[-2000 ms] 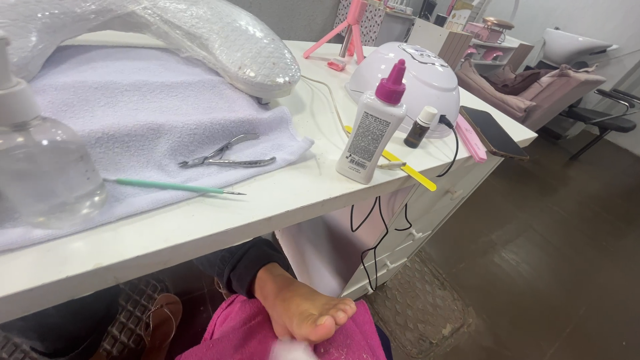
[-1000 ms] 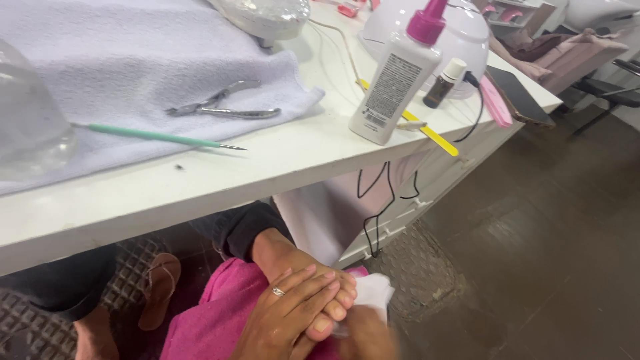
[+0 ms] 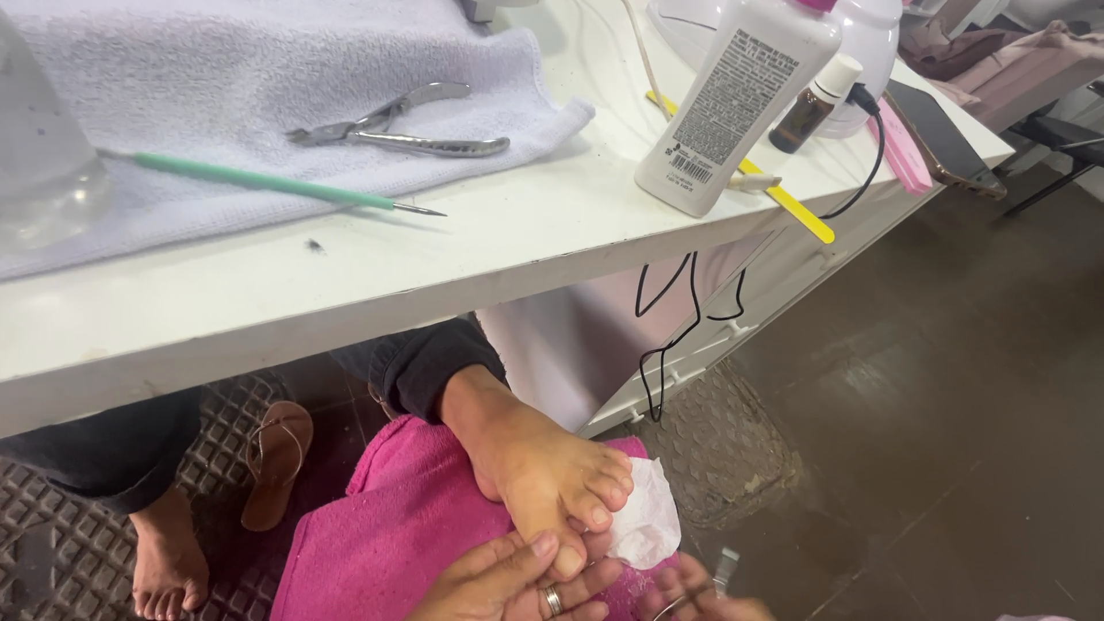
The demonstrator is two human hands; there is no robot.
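Another person's bare foot rests on a pink towel. My left hand, with a ring on one finger, holds the big toe, its thumb against the toe's side and fingers beneath. A crumpled white tissue lies beside and under the smaller toes. Low in the frame, right of the toes, my right hand is partly cut off and blurred, with a small shiny metal tool in its fingers; the tool's kind is unclear.
Above the foot, a white table holds cuticle nippers on a white towel, a green-handled tool, a white bottle, a dark small bottle and a yellow stick. A sandal and another foot are lower left.
My left hand has moved from lying over the top of the foot to the big toe. My right hand has moved away from the toes. The view has shifted down.
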